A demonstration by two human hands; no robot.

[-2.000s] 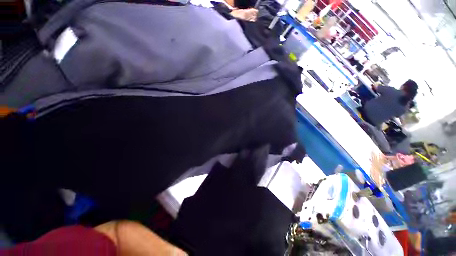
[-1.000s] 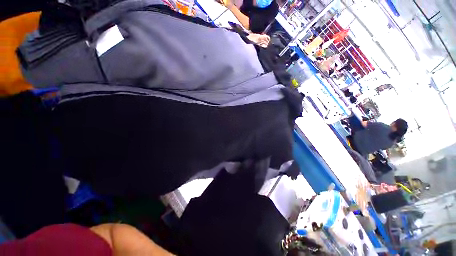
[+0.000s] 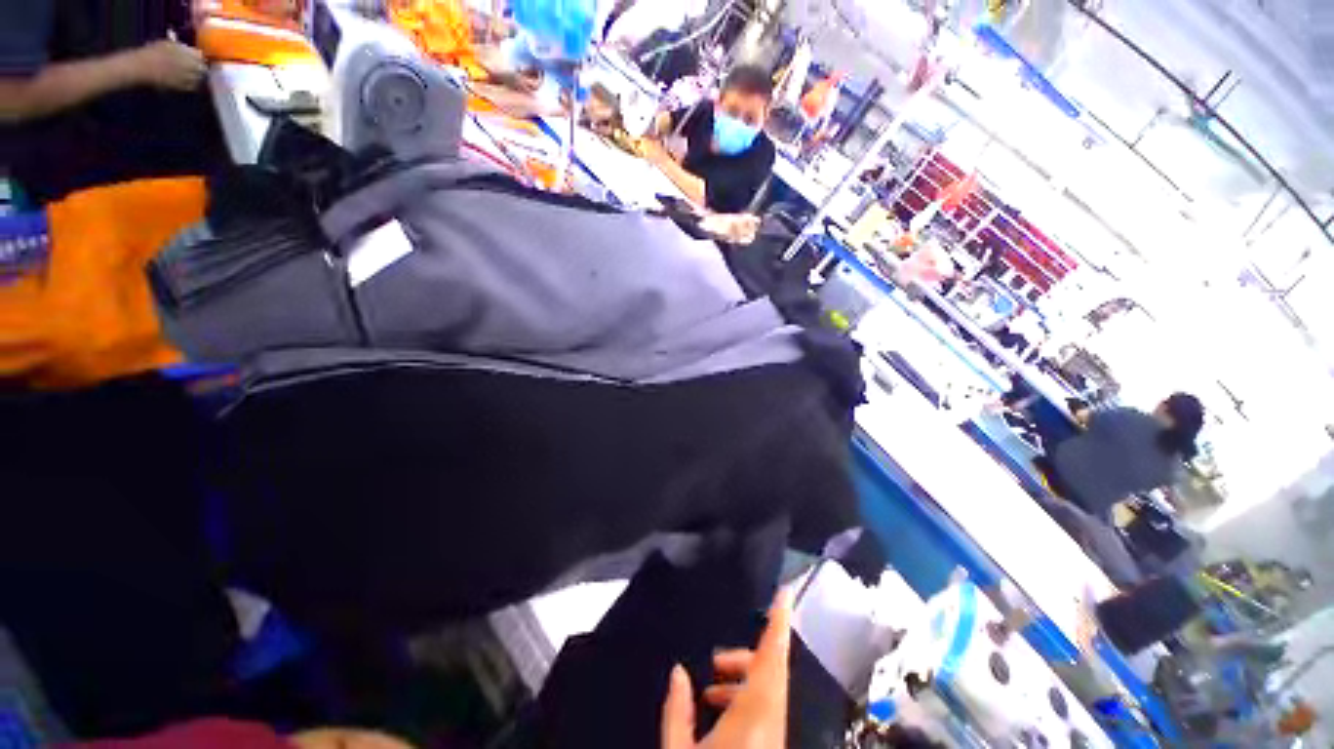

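Observation:
A large stack of black panels spans the left and middle, with grey panels draped along its back. A white ticket lies on the grey cloth. A black cut panel hangs in front, at lower centre. My left hand rises from the bottom edge over this black cloth, fingers apart, one finger pointing up; its wrist is cut off. It appears empty; contact with the cloth cannot be told. My right hand is out of view.
The overlock machine is at lower right, cut off by the bottom edge. Orange fabric lies at far left. Another machine and a person's hand are at upper left. A masked person sits behind.
The view has swung left and up, showing more orange fabric and people behind. My left hand has come into view at the bottom. The overlock machine sits lower in the picture.

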